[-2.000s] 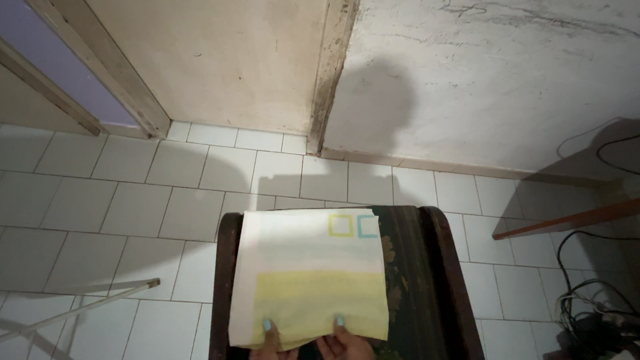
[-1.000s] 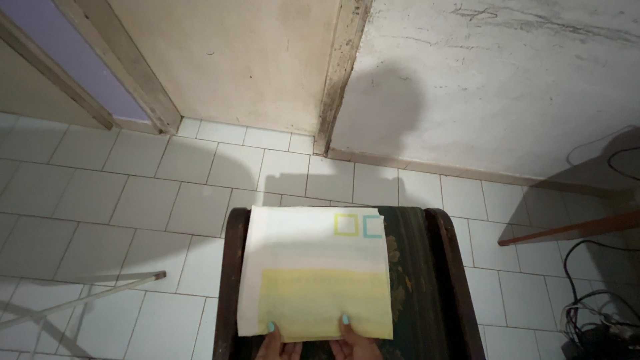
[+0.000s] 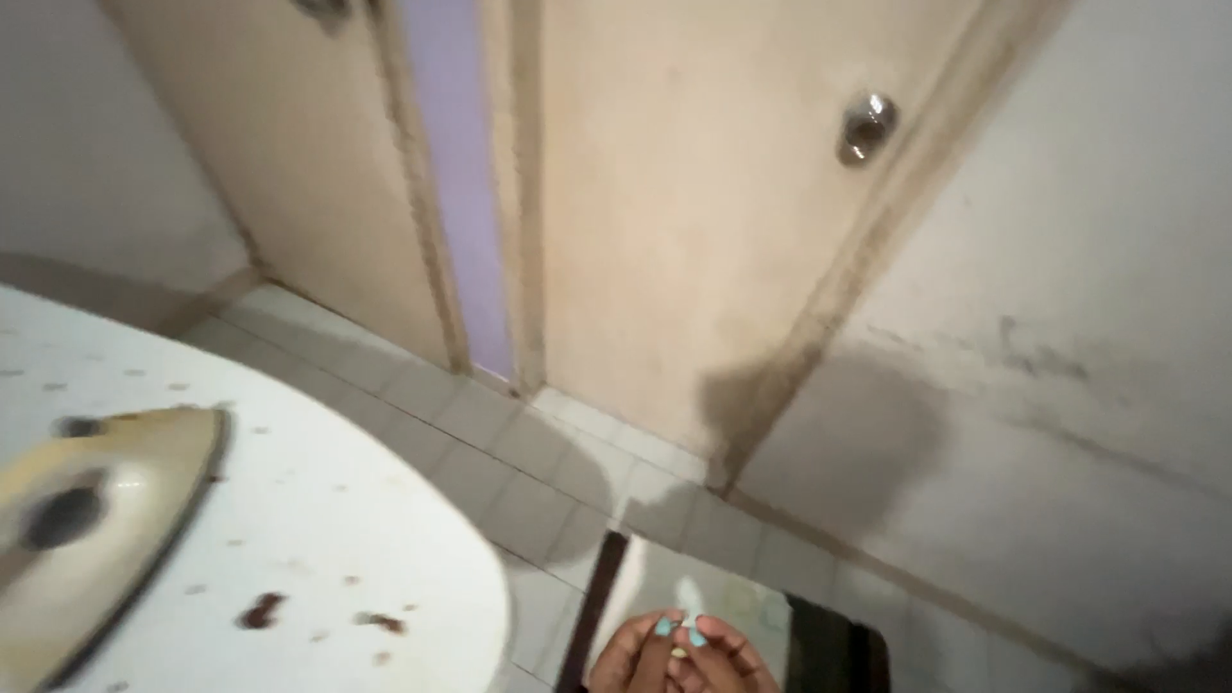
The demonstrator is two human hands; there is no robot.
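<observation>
A folded pale cloth (image 3: pixel 746 585) with faint printed squares lies on a dark wooden stool or chair (image 3: pixel 837 640) at the bottom. Above the cloth, my left hand (image 3: pixel 632 656) and my right hand (image 3: pixel 727 662) are close together, with fingers curled and the blue-nailed thumbs side by side. Blur hides whether anything small is between the fingertips. To the left, a cream clothes iron (image 3: pixel 135 496) rests on a white ironing board (image 3: pixel 385 520) that has reddish-brown stains.
The rounded end of the ironing board reaches near the stool's left side. Beyond are the tiled floor (image 3: pixel 481 423), a beige door (image 3: pixel 674 212) with a round metal knob (image 3: pixel 867 129), and a marked white wall (image 3: pixel 1088 289).
The view has swung left, bringing the iron and ironing board into sight. My hands have left the cloth's near edge and come together above it.
</observation>
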